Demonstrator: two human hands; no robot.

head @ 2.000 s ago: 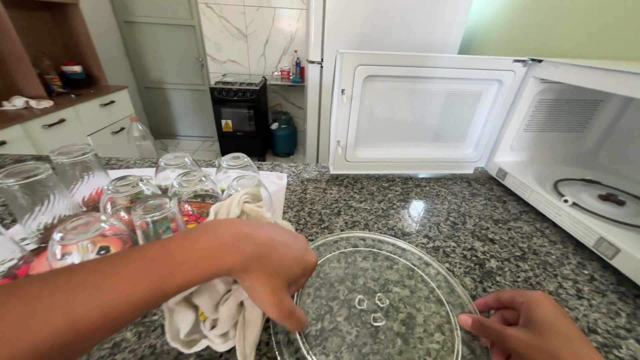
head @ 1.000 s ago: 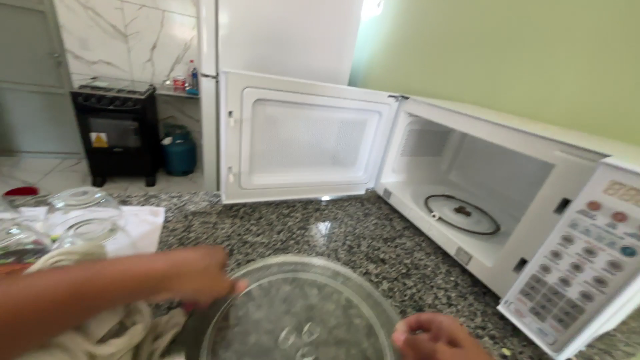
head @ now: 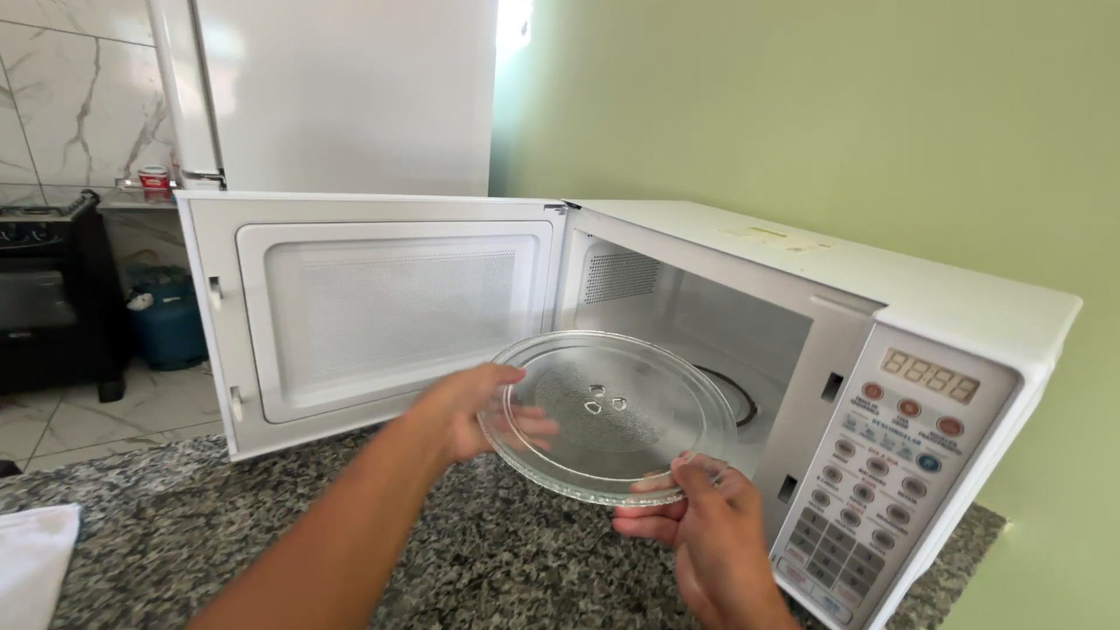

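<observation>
A round clear glass microwave turntable plate (head: 612, 420) is held up above the counter, in front of the open cavity of a white microwave oven (head: 954, 324). My left hand (head: 481, 411) grips its left rim, thumb on top and fingers underneath, seen through the glass. On the near right rim, my right hand (head: 704, 516) pinches the plate between thumb and fingers. Behind the plate, part of the dark roller ring (head: 735, 394) shows on the cavity floor. The microwave door (head: 394, 306) stands wide open to the left.
The microwave rests on a speckled granite counter (head: 525, 560) against a green wall. A white cloth or paper (head: 35, 560) lies at the counter's left edge. Beyond are a white refrigerator (head: 350, 96), a black stove (head: 44, 297) and a blue gas cylinder (head: 166, 315).
The glass plate has been lifted off the counter and brought up in front of the microwave cavity, both hands moving with it. The view has swung to the right.
</observation>
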